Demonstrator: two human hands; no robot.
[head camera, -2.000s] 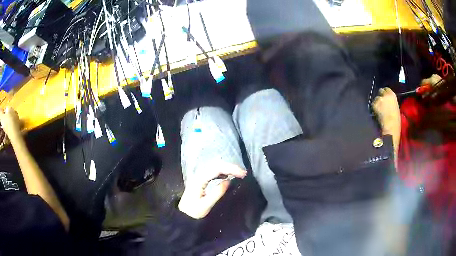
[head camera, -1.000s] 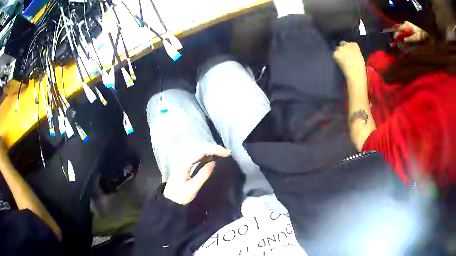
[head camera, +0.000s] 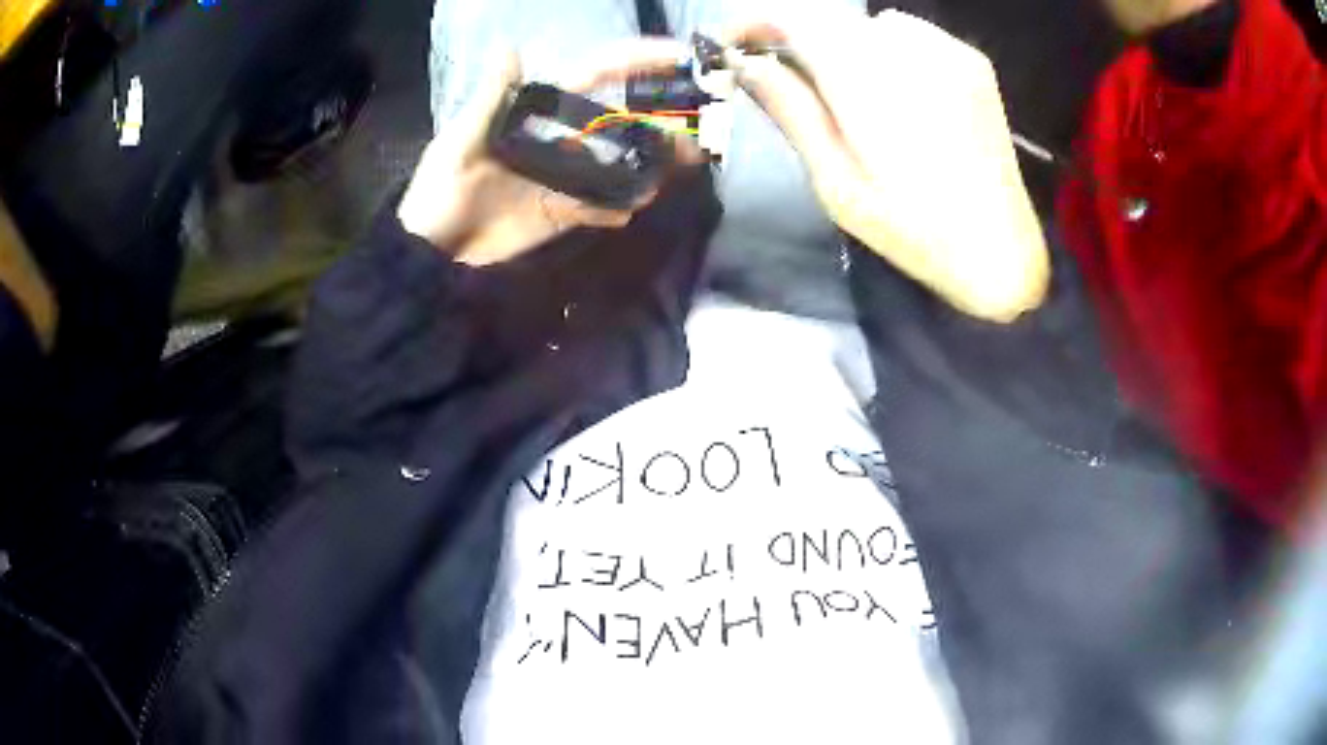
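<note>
My left hand (head camera: 473, 189) holds a black hollow housing (head camera: 579, 146) above my lap, its open side facing up, with a pale inside showing. Thin red, yellow and green lead wires (head camera: 648, 117) run from the housing towards a small dark and whitish piece (head camera: 710, 61). It may be the circuit board; its detail is too small to tell. My right hand (head camera: 859, 138) pinches this piece between fingertips, just right of the housing.
A person in a red top (head camera: 1201, 233) is close on the right. A bare forearm (head camera: 22, 284) of another person shows at the left edge. A yellow bench edge (head camera: 22, 22) is at the top left, with a white cable tip (head camera: 133, 112) hanging near it.
The view has tilted down, and most of the bench and cables have left it. My right hand has come from the bench side to my lap. The housing and wires now show between my hands.
</note>
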